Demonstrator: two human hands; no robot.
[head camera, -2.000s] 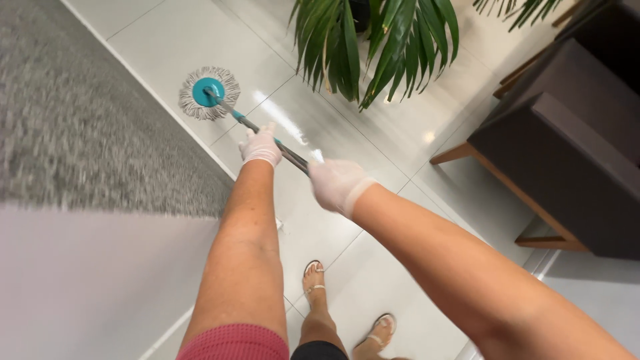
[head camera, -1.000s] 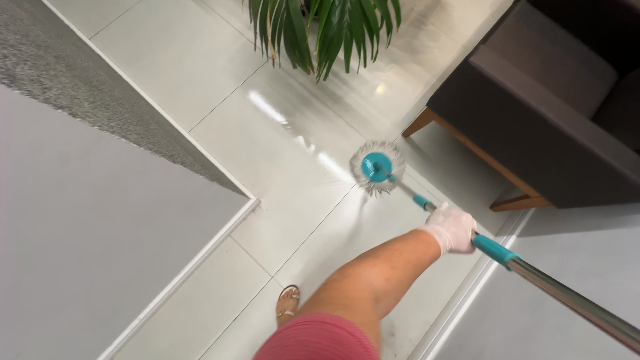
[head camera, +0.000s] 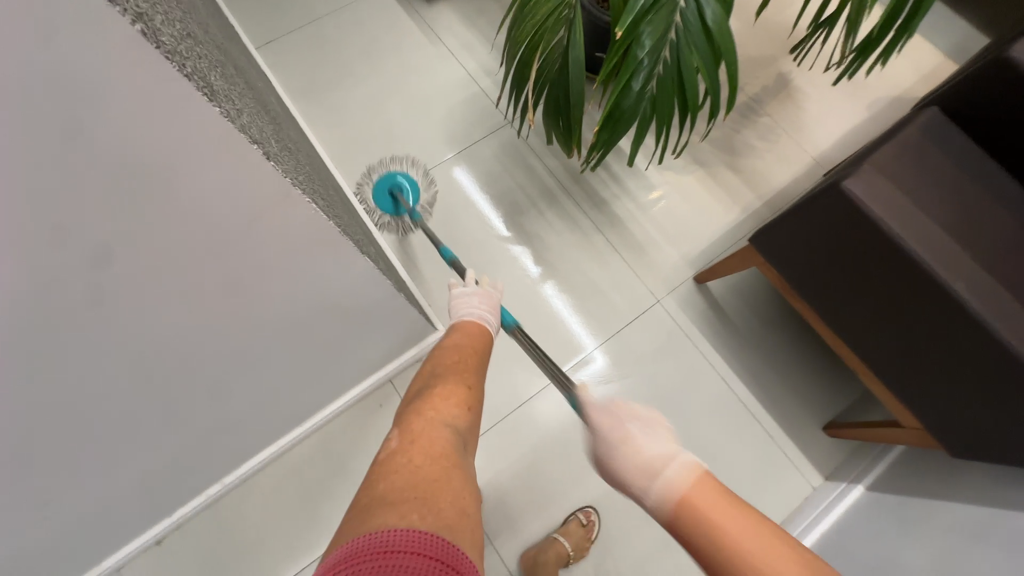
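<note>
A round spin mop (head camera: 396, 194) with a teal disc and grey-white strands lies on the tiled floor against the baseboard, left of centre. Its metal handle (head camera: 544, 358) with teal joints slants down to the right. My left hand (head camera: 475, 302), in a whitish disposable glove, is closed around the handle's lower part, nearer the mop head. Further up the handle, my right hand (head camera: 636, 448), gloved alike and blurred, grips it near the handle's end that shows; its fingers are partly hidden.
A wall corner (head camera: 436, 324) with white baseboard juts in from the left. A potted palm (head camera: 596, 48) hangs its leaves over the floor at the top. A dark armchair (head camera: 896, 264) with wooden legs stands at right. My sandalled foot (head camera: 572, 538) is at the bottom.
The mop head has moved from beside the armchair leg to the left, against the baseboard. My right hand, out of view one second ago, is visible again on the handle.
</note>
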